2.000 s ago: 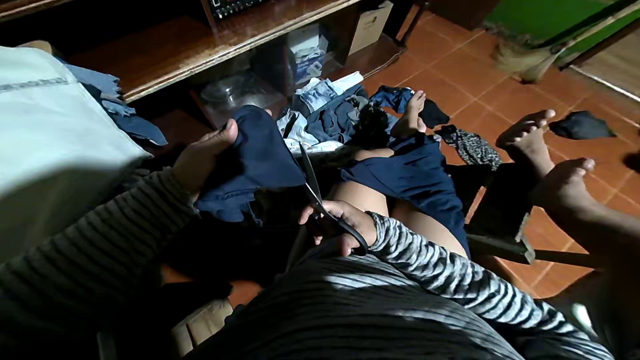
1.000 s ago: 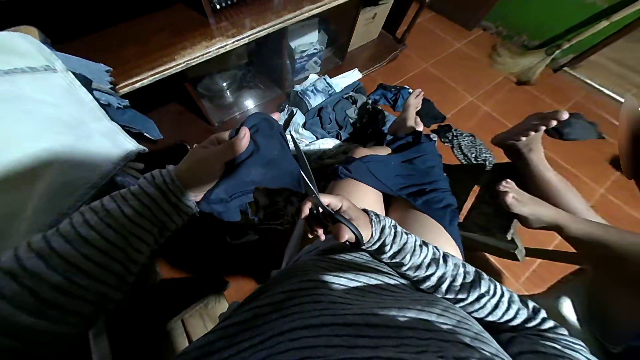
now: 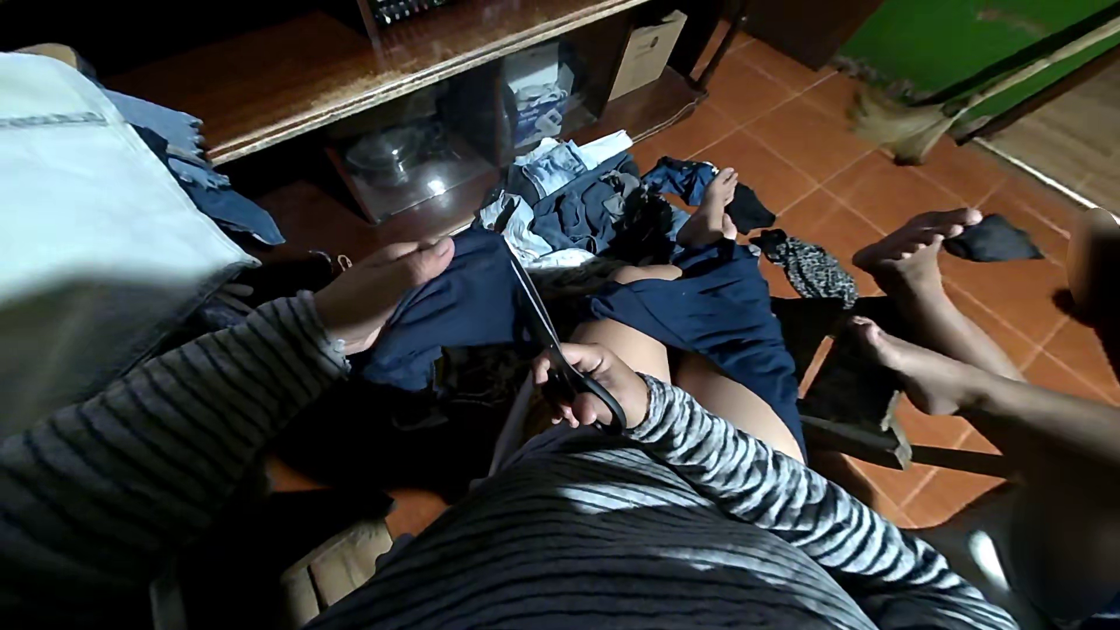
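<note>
My left hand [image 3: 385, 284] grips a piece of navy blue cloth [image 3: 464, 302] at its upper left edge, thumb on top. In my right hand [image 3: 595, 385] is a pair of scissors with black handles [image 3: 549, 337], fingers in the handle loops. The blades point up and to the left, along the right edge of the held cloth; whether they touch it I cannot tell. Another navy cloth [image 3: 709, 306] lies across my thighs. Dark cloth below the held piece is lost in shadow.
A pile of cut cloths and garments [image 3: 577, 206] lies ahead by a wooden shelf unit [image 3: 289, 96]. Pale fabric [image 3: 87, 175] hangs at left, with denim scraps [image 3: 219, 206] behind. Another person's bare feet [image 3: 927, 359] are at right, near a dark cloth [image 3: 993, 241] and a broom [image 3: 901, 118].
The scissor blades look closer together than one second ago. My left hand keeps its hold on the navy cloth. The other person's lower foot has moved left since two seconds ago.
</note>
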